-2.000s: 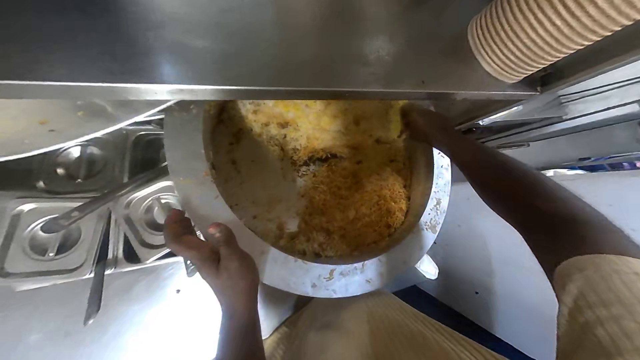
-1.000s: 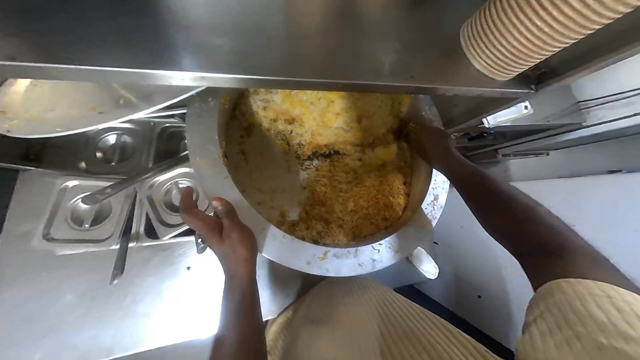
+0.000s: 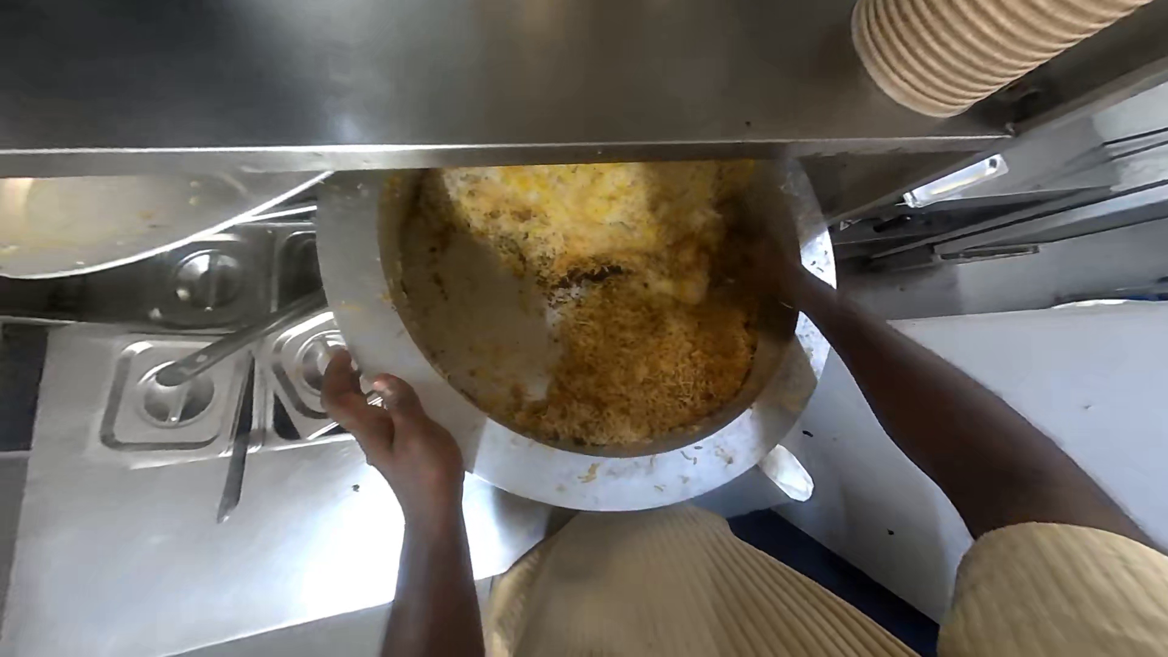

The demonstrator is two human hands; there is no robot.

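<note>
A large round metal pot with a wide flat rim [image 3: 620, 484] holds cooked rice [image 3: 639, 365], orange-brown toward me and yellow-white toward the back. Bare pot bottom shows at the left. My right hand [image 3: 762, 260] is inside the pot at its right side, dark and blurred against the rice; whether it holds anything cannot be told. Beside the rim's left edge is my left hand [image 3: 392, 429], fingers apart and curled, near a lidded steel container [image 3: 319, 360]. It holds nothing that I can see.
A steel shelf [image 3: 456, 82] overhangs the pot's back, with a stack of ribbed brown cups or bowls [image 3: 967, 55] on it. At the left are a lidded steel insert [image 3: 173, 401], a long metal utensil handle [image 3: 246, 338] and a large shallow pan [image 3: 119, 219].
My right hand has shifted slightly down within the pot, and its outline is now harder to see. My left hand remains by the rim.
</note>
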